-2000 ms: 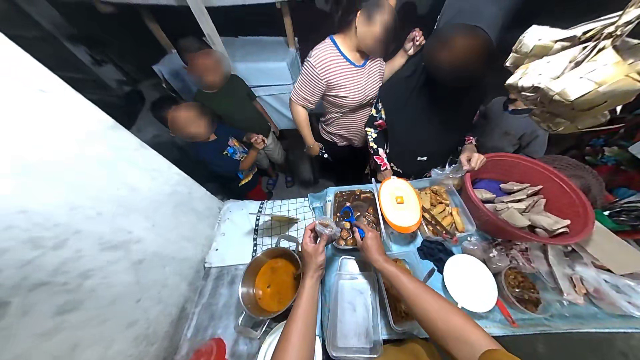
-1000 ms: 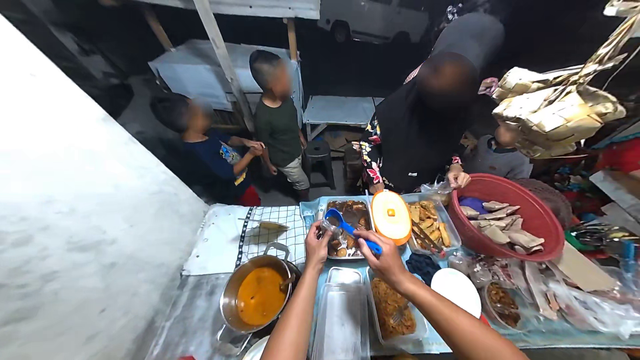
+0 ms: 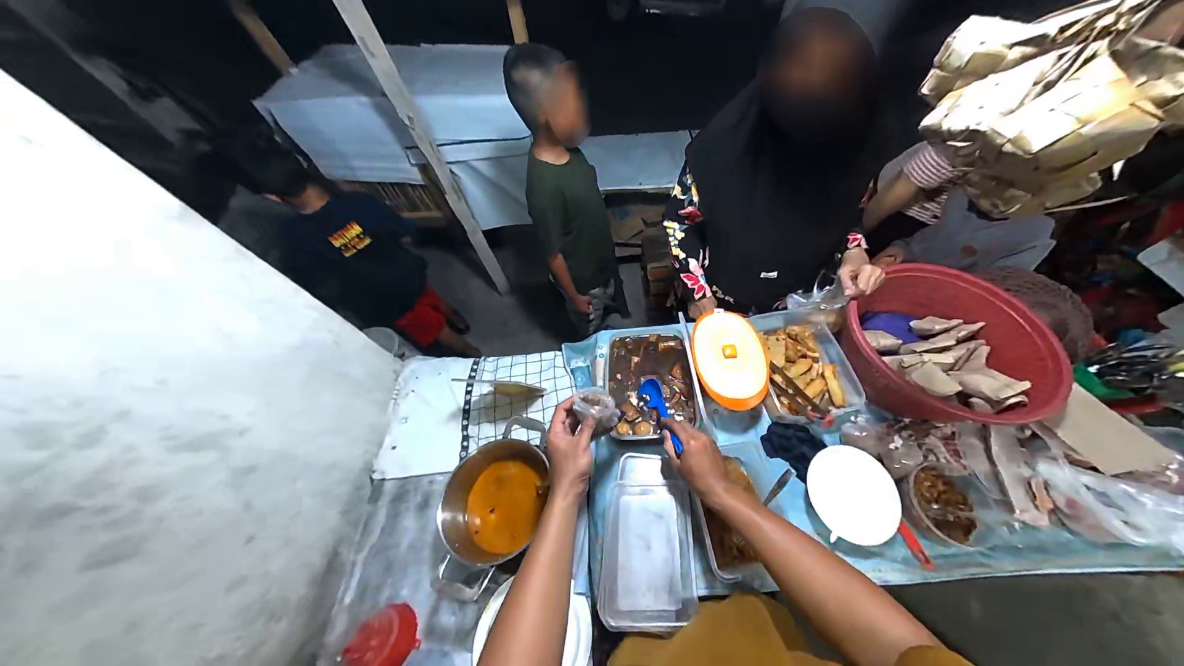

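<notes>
My left hand (image 3: 572,446) grips a small clear plastic bag (image 3: 597,410) with something dark inside, at the near left corner of a container of dark stewed food (image 3: 645,355). In my right hand (image 3: 696,455) is a blue plastic spoon (image 3: 654,396), its bowl over the brown pieces in that container. Below my hands lies an empty-looking clear plastic container (image 3: 647,546). A container of shredded brown food (image 3: 731,546) is partly hidden under my right forearm. A steel pot of orange broth (image 3: 506,505) stands left of my left forearm.
An orange-rimmed lidded dish (image 3: 730,359), a tray of fried pieces (image 3: 805,370) and a red basin of wrapped packets (image 3: 962,347) line the far side. A white lid (image 3: 853,495) lies right. A person in black (image 3: 786,185) stands opposite, near a child (image 3: 566,203). Woven pouches (image 3: 1054,102) hang upper right.
The blue spoon has swung from pointing toward the left hand to a steeper angle over the stew. The child in dark blue has turned away, and the child in green has turned to the right.
</notes>
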